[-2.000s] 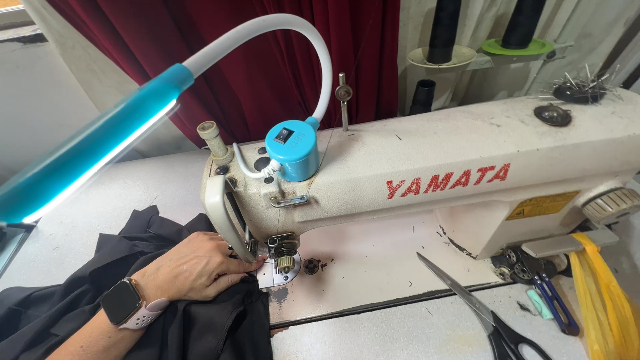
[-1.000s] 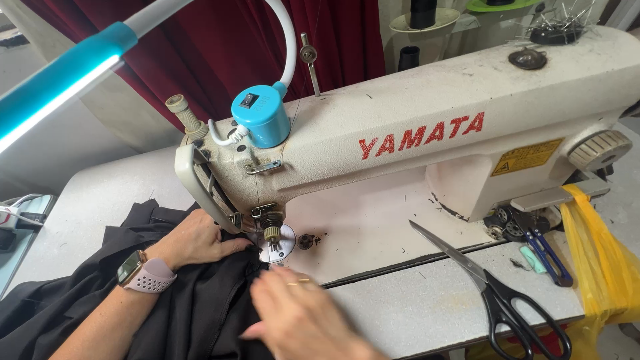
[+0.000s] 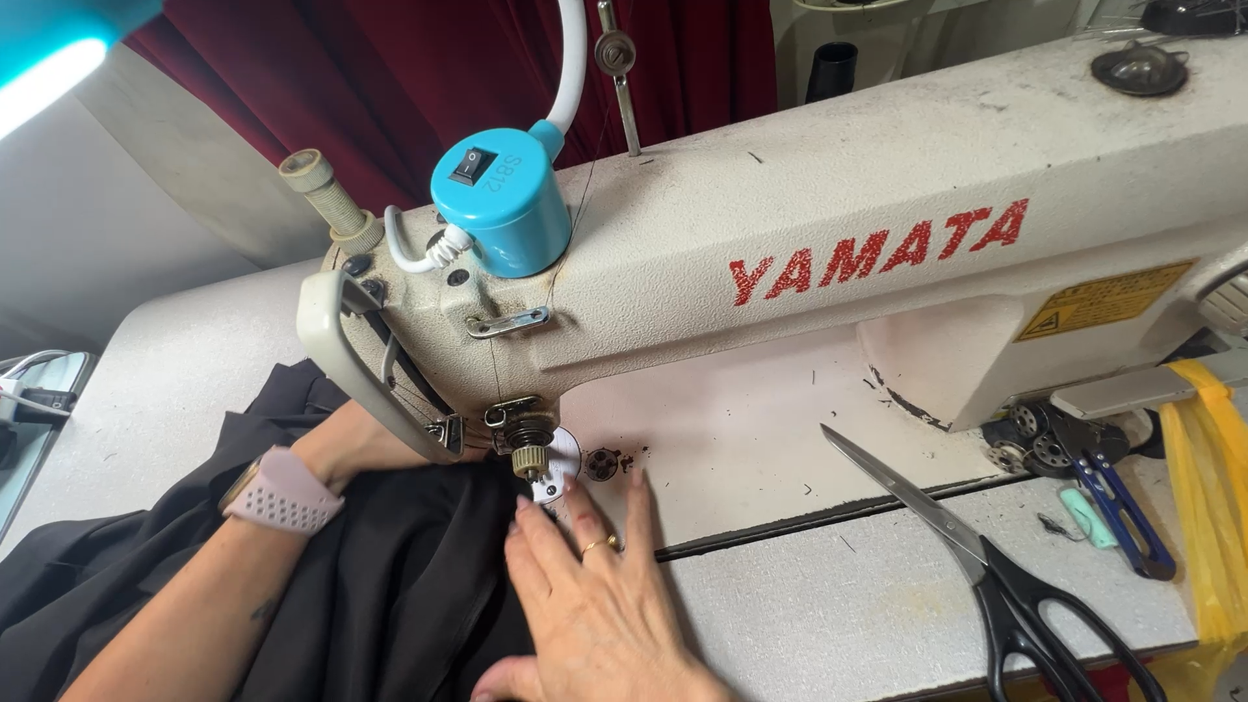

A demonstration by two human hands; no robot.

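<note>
A white Yamata sewing machine (image 3: 663, 244) spans the view. Black fabric (image 3: 390, 575) lies bunched on the left, reaching up to the round needle plate (image 3: 561, 463). My left hand (image 3: 375, 444), with a watch on a pink band at the wrist, rests on the fabric behind the machine's head; its fingers are hidden, so its grip cannot be told. My right hand (image 3: 590, 595), with a ring, lies palm down in front of the needle plate, fingers spread, the fingertips at the fabric's edge and on the machine bed. The needle and presser foot are mostly hidden behind the tension knob (image 3: 529, 458).
Black-handled scissors (image 3: 975, 561) lie at the right, blades toward the machine. Beyond them are blue thread snips (image 3: 1121, 507), metal bobbins (image 3: 1048, 448) and a yellow plastic bag (image 3: 1209, 507). A blue lamp base (image 3: 502, 200) sits on the machine head, with a thread guide post (image 3: 624, 88) behind.
My right hand, not in view two seconds ago, has come in from below and now lies with spread fingers by the needle plate. The left hand has gone farther behind the machine's head. The view has moved closer.
</note>
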